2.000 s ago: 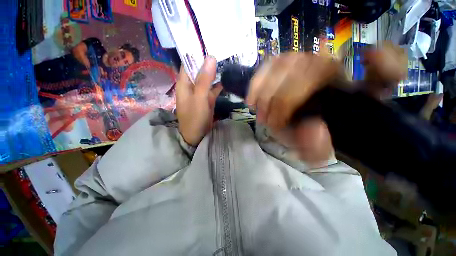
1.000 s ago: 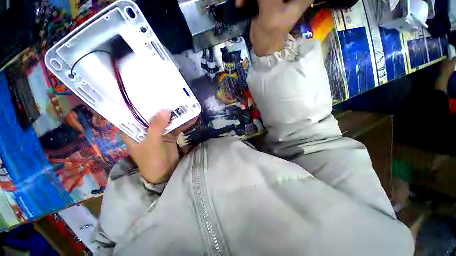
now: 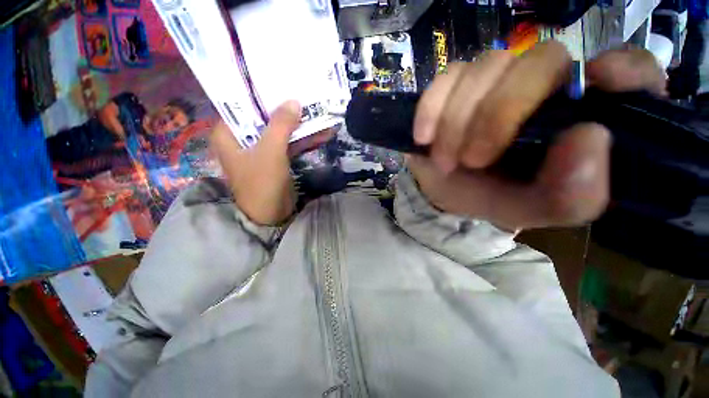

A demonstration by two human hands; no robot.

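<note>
A white housing shell (image 3: 291, 58) stands tilted at the upper left centre, cut off by the top edge. Dark and red lead wires run inside it. My left hand (image 3: 260, 167) grips its lower end, thumb on the inside near a small dark-speckled piece. My right hand (image 3: 505, 132) is closed around a thick black electric screwdriver (image 3: 382, 119), held level and large in view. Its front end points left at the shell's lower right corner. A thin tip shows faintly there; whether it touches a screw cannot be told. The right hand is somewhat blurred.
The bench has colourful printed sheets (image 3: 117, 140). A silver metal box (image 3: 377, 19) stands at the top centre. White parts (image 3: 633, 19) lie at the upper right. An open carton with a white sheet (image 3: 82, 303) is below the bench at the lower left.
My right hand has come back from the metal box to the shell, with the black screwdriver now large in view. My left hand has turned the shell steeper and shifted it right and up.
</note>
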